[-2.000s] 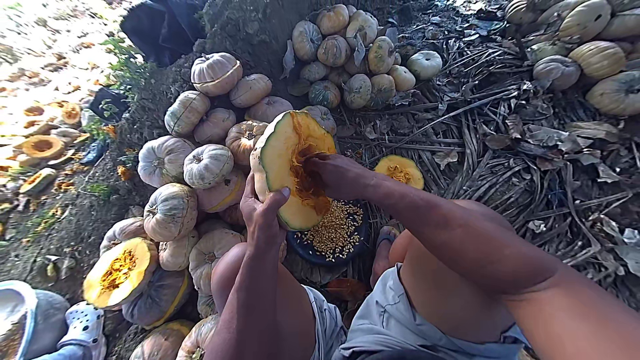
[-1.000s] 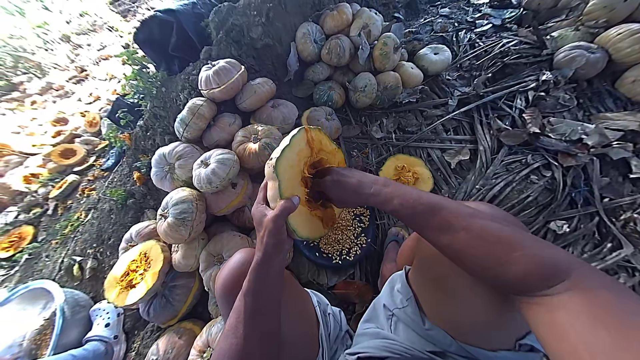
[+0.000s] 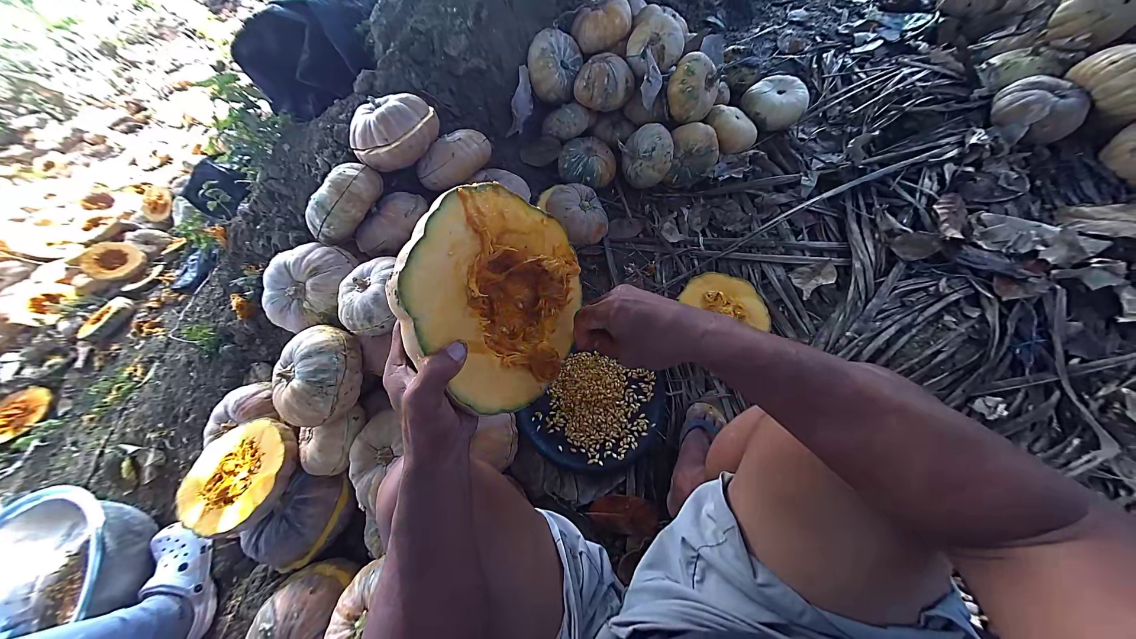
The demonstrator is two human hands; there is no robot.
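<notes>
My left hand grips the lower left edge of a large cut pumpkin half, its thumb on the flesh. The cut face is turned up, with a hollow of orange, stringy pulp. At the right rim of that half is my right hand, its fingers curled; whether they hold anything cannot be told. Just below lies a dark round basin with many pale pumpkin seeds. A smaller cut pumpkin piece rests on the ground right of my right hand.
Whole pumpkins are piled on the left, more at the top and upper right. Another cut half leans on the pile. A person's foot in a white clog is beside a rimmed container. Dry fronds cover the right.
My right hand has come out of the pumpkin's hollow to its right rim. The hollow now shows, with the half still in my left hand.
</notes>
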